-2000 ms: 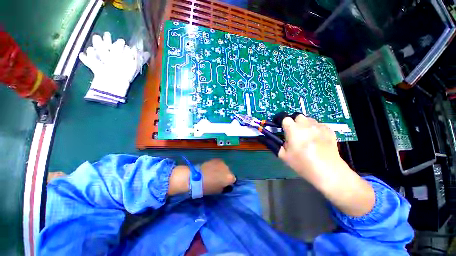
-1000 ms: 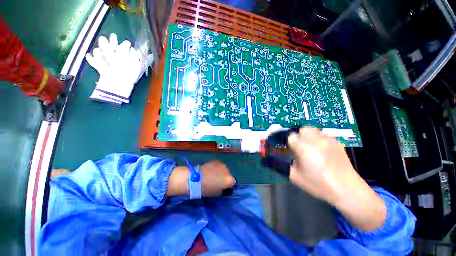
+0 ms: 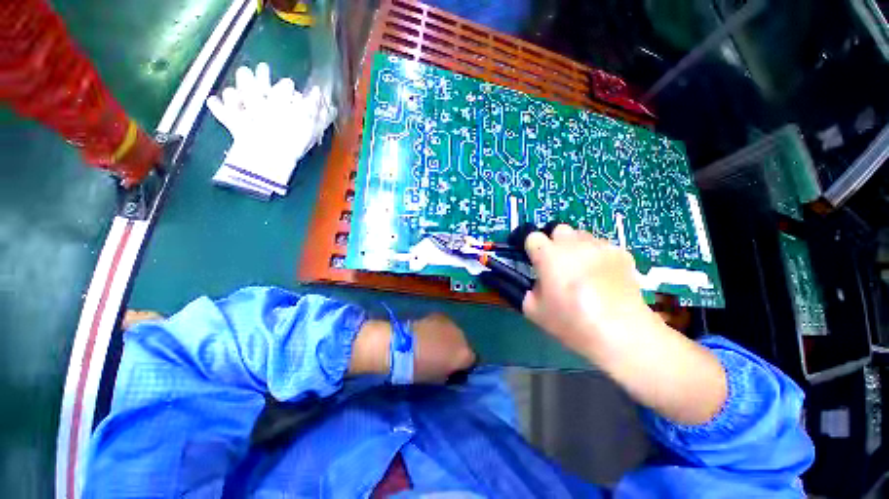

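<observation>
The large green circuit board [image 3: 565,166] lies with its traces up on the orange-brown slotted fixture [image 3: 336,200]. My right hand [image 3: 590,287] holds the side cutters [image 3: 502,271] by their black handles. Their metal jaws are over the pale strip near the board's near left edge; whether they touch it I cannot tell. My left hand [image 3: 441,348] rests in front of the fixture, fingers curled, with a black covering at a fingertip. Its palm side is hidden, so I cannot see whether it holds anything. A blue band [image 3: 402,353] is on my left wrist.
White gloves [image 3: 270,129] lie left of the fixture. A red-wrapped post [image 3: 73,88] and a pale rail with a red stripe [image 3: 100,326] are at the left. A dark red object [image 3: 620,93] is at the fixture's far right. Dark racks with green boards [image 3: 801,283] stand at the right.
The cutters moved away from the strip toward my body, blurred, then came back over the board further left along it. The whole view has shifted. My left hand stays in front of the fixture.
</observation>
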